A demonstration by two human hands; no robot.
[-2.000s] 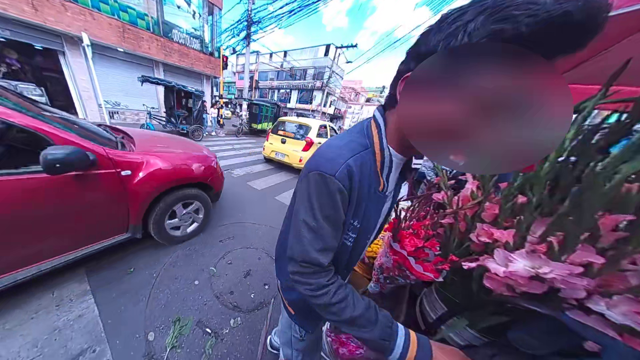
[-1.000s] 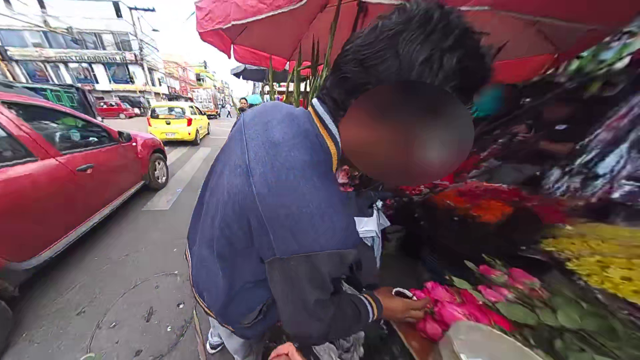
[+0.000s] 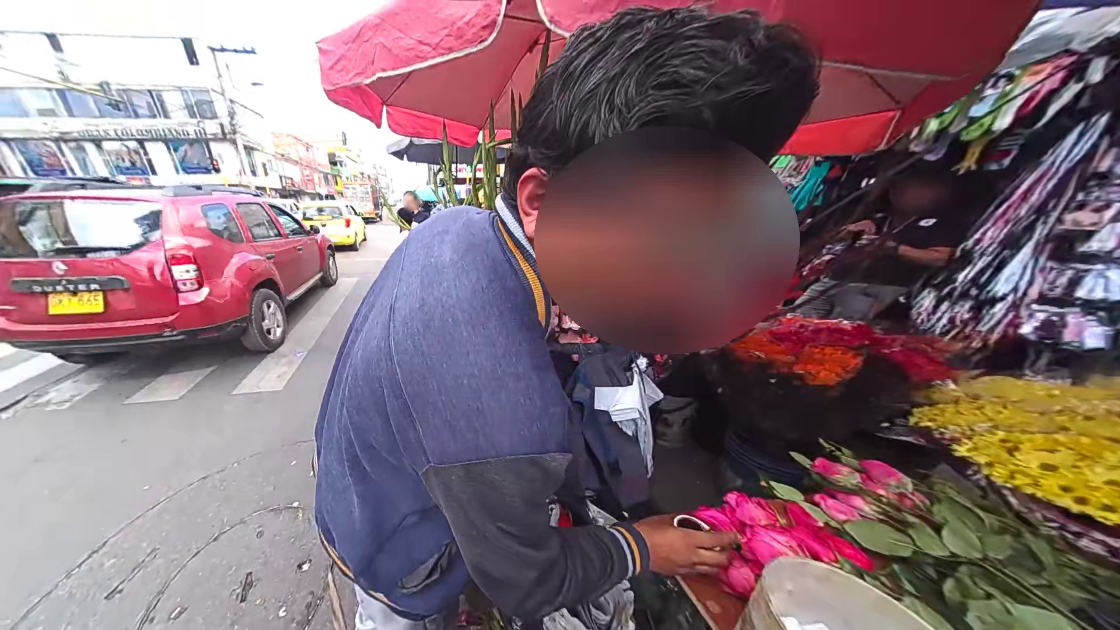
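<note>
Neither my left hand nor my right hand is in view. Directly before me a person in a blue and grey jacket (image 3: 446,350) bends over a bunch of pink roses (image 3: 770,534). That person's hand (image 3: 687,544) touches the blooms at the bunch's left edge; a pale curved thing shows at its fingers, too unclear to name. Long leafy stems (image 3: 971,534) stretch to the lower right. A whitish round container (image 3: 831,599) stands in front of the roses, cut off by the bottom edge.
Yellow flowers (image 3: 1041,437) lie at the right, orange and red ones (image 3: 814,354) farther back. A red umbrella (image 3: 682,79) hangs overhead. Another person (image 3: 923,227) sits behind the stall. A red car (image 3: 175,262) and a yellow car (image 3: 334,223) are on the street (image 3: 219,455).
The view has swung right since the first frame. The red car has moved forward along the street. A bit of a hand at the bottom edge one second ago is gone from view.
</note>
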